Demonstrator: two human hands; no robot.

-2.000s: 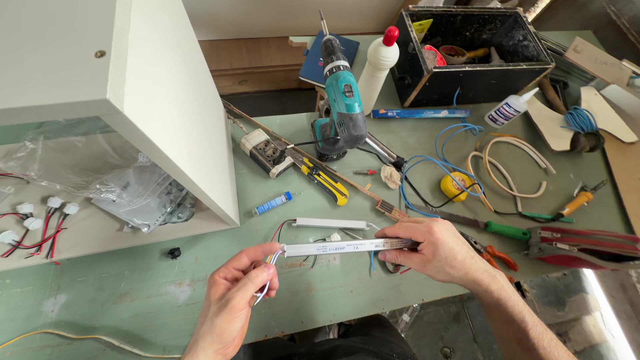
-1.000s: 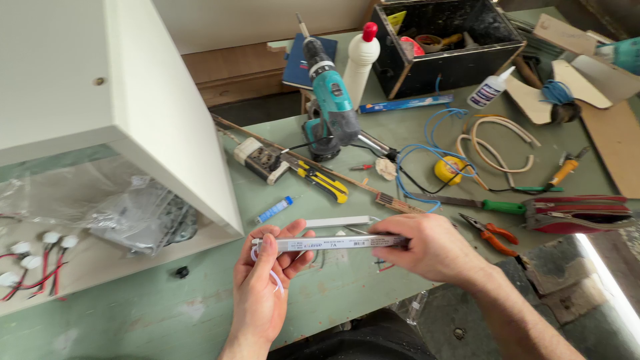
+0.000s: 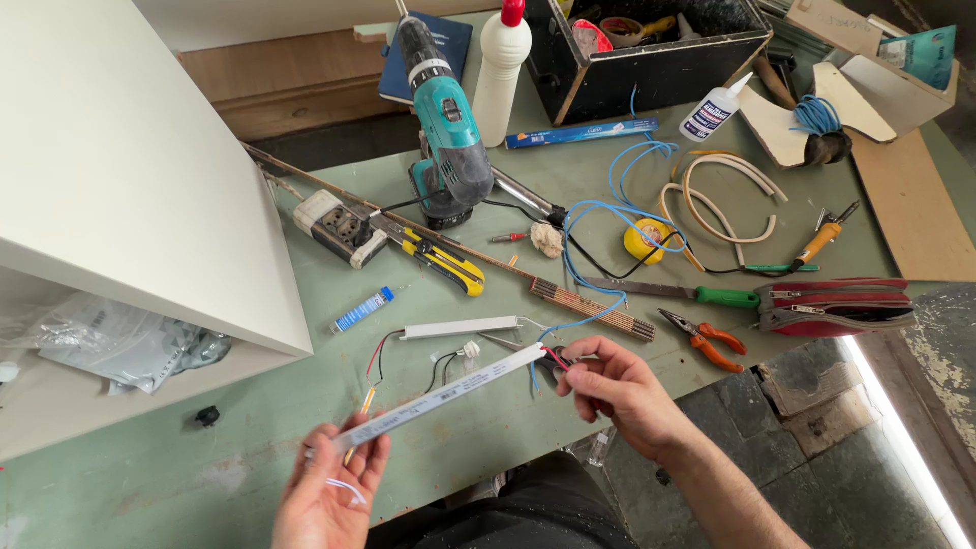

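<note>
My left hand (image 3: 335, 473) grips the lower left end of a slim, labelled LED power supply (image 3: 450, 393), thumb on top; a white wire loop hangs at that palm. At its upper right end, my right hand (image 3: 614, 385) pinches the red and dark wires (image 3: 555, 358) between thumb and fingers. The strip is tilted, held over the front edge of the green bench. Behind it on the bench lies a second slim white power supply (image 3: 460, 328) with red and black leads. Scissors (image 3: 503, 341) lie partly hidden behind the held strip. A small white connector (image 3: 470, 349) is close by.
A white cabinet (image 3: 152, 191) stands at left. Behind are a cordless drill (image 3: 450, 130), a white bottle (image 3: 499, 76) and a black toolbox (image 3: 648, 69). Nearby lie a yellow utility knife (image 3: 442, 263), folding rule (image 3: 591, 305), orange-handled pliers (image 3: 705, 339), a soldering iron (image 3: 823, 236) and blue wire (image 3: 610, 206).
The power supply has swung from nearly level to a slant. My right hand, earlier around its right end, now pinches the red and dark wires there.
</note>
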